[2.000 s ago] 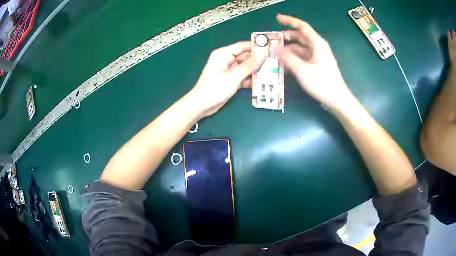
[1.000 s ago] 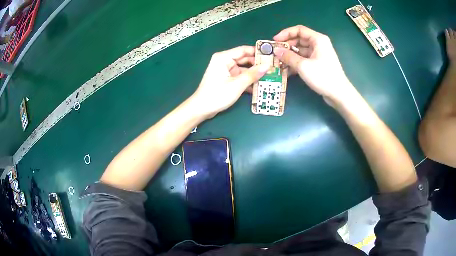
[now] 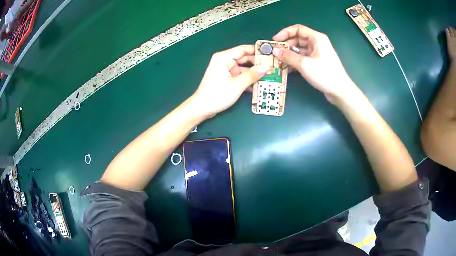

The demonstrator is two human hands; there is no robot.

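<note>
A narrow handset housing (image 3: 270,90) is held upright above the green table, its round dark disc at the top, green board in the middle and white keypad block at the bottom. My left hand (image 3: 227,80) grips its left edge, thumb lying over the middle. My right hand (image 3: 312,60) is at its upper right, thumb beside the disc and fingers behind the top edge. A small pale piece shows by the right fingers; I cannot tell what it is.
A smartphone (image 3: 209,190) lies near my body. White rings (image 3: 176,159) lie to its left. Other housings lie at the upper right (image 3: 370,31), lower left (image 3: 59,215) and far left (image 3: 19,122). Dark parts heap at far left. Another person's arm (image 3: 440,110) is at the right edge.
The held housing is slightly lower than two seconds ago, and my right thumb has moved in close to the disc. The far-left housing has shifted left and down.
</note>
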